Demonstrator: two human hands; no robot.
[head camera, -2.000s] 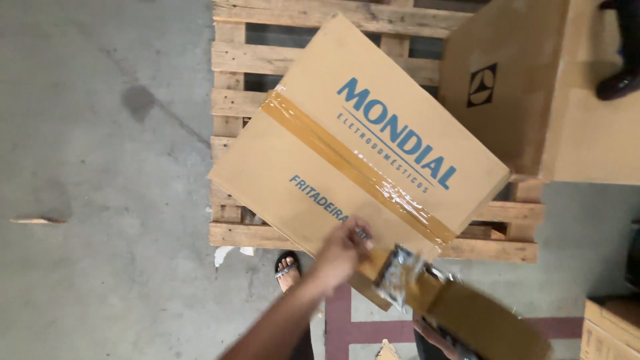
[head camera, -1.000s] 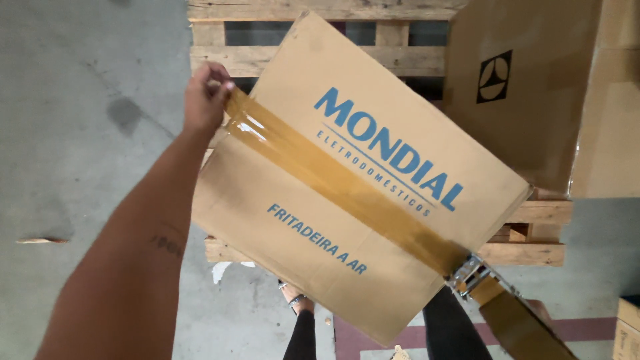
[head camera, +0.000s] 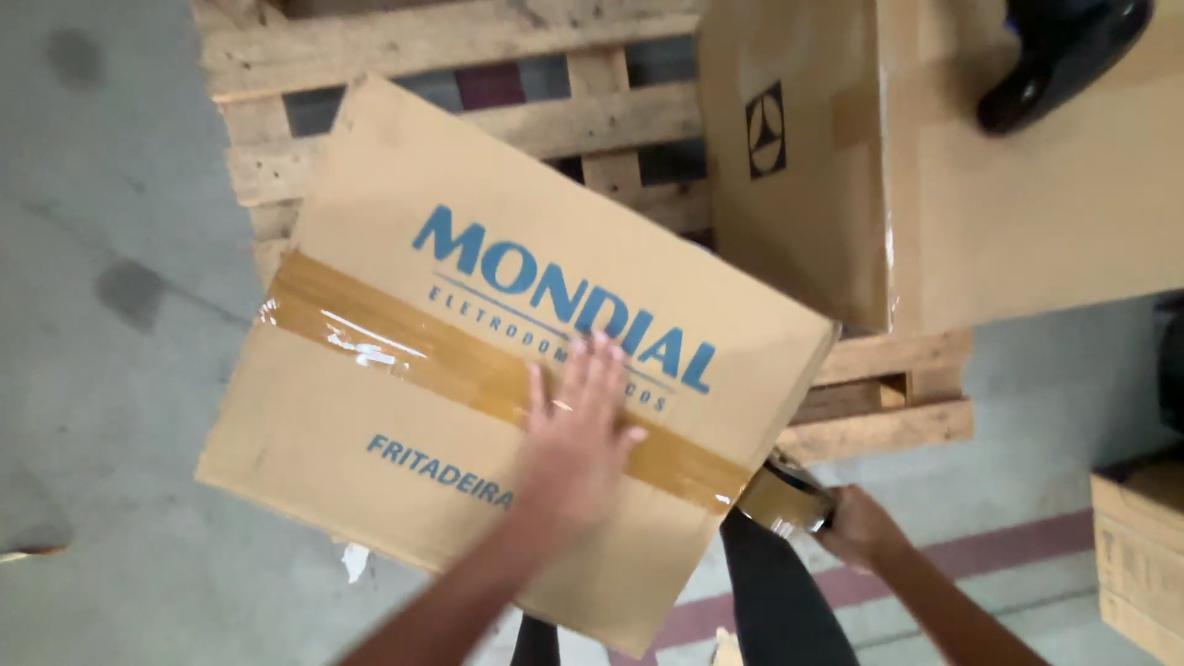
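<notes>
A Mondial cardboard box (head camera: 370, 203) lies at a slant over a wooden pallet, its upper face crossed by a strip of brown packing tape (head camera: 416, 356). My left hand (head camera: 578, 425) rests on that strip near the middle of the box, fingers spread and slightly blurred. Beyond the box's right lower edge, my right hand (head camera: 856, 527) grips a packing tape dispenser (head camera: 786, 495), held close against the side where the tape runs over. Part of the dispenser is hidden by the hand and the box.
The wooden pallet (head camera: 610, 120) lies on the grey floor. A larger cardboard box (head camera: 1036, 203) stands on its right, with a shiny black object (head camera: 1064, 65) on top. Another carton (head camera: 1142, 555) is at the lower right. My legs are just below the Mondial box.
My left hand has moved from the box's left edge, where it held the tape end, to the middle of the strip. The dispenser is now lower, beside the box's right edge.
</notes>
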